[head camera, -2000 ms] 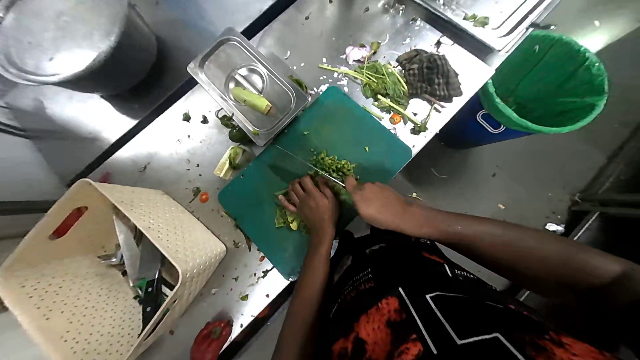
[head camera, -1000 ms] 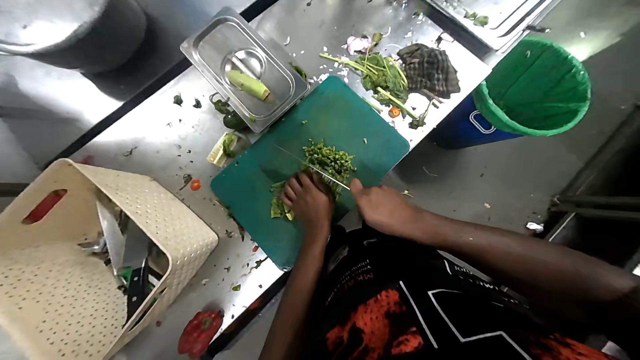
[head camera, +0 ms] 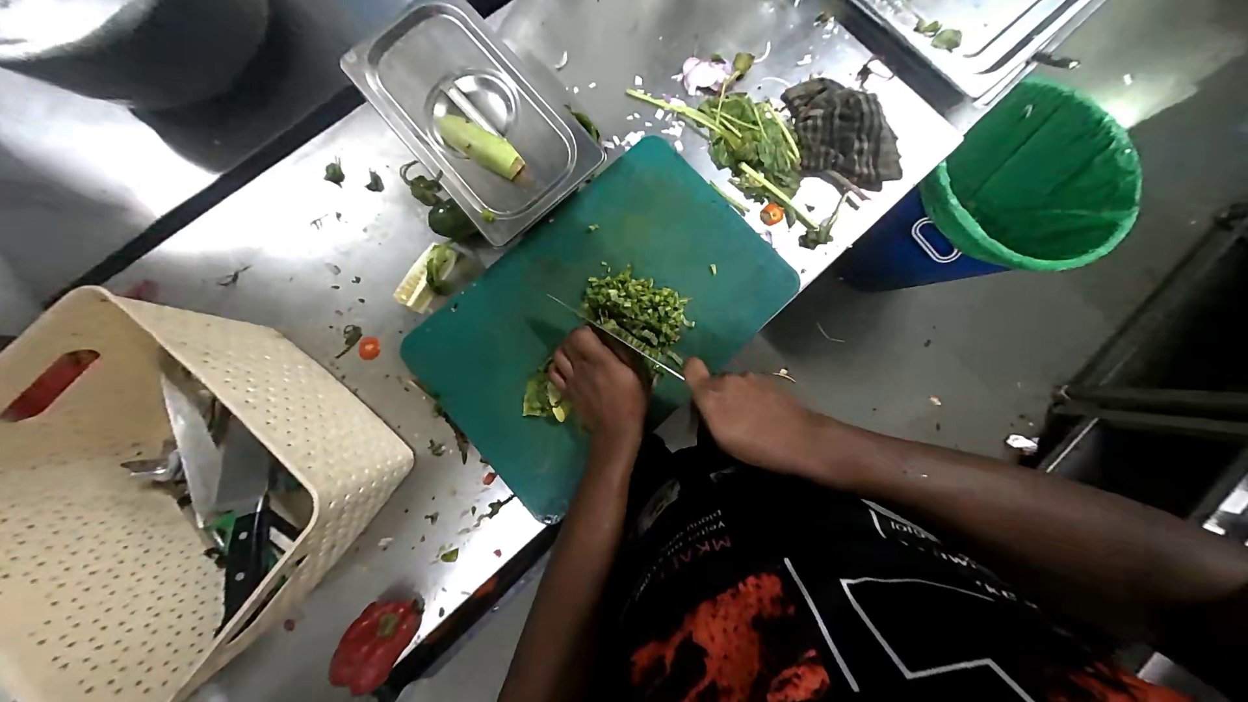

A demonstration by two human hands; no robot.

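Note:
On a green cutting board (head camera: 487, 390), my left hand (head camera: 603, 383) presses leafy greens (head camera: 543, 394), its fingers curled beside the blade. My right hand (head camera: 751, 414) is closed around the handle of a kitchen knife (head camera: 639, 351), the handle mostly hidden by the hand. The thin blade points up and left, between my left fingers and a heap of chopped greens (head camera: 639, 307). A steel pan (head camera: 390, 117) touching the board's upper left edge holds a pale green vegetable piece (head camera: 480, 146).
A beige perforated basket (head camera: 361, 478) with knives stands at left, a red bell pepper (head camera: 375, 643) below it. Herb stems (head camera: 751, 136), a dark checked cloth (head camera: 843, 132) and a cherry tomato (head camera: 369, 348) lie on the steel table. Right of it stands a blue bin with a green liner (head camera: 1038, 180).
The chopped heap is more spread out than two seconds ago. My right hand keeps hold of the knife, and my left hand stays on the greens.

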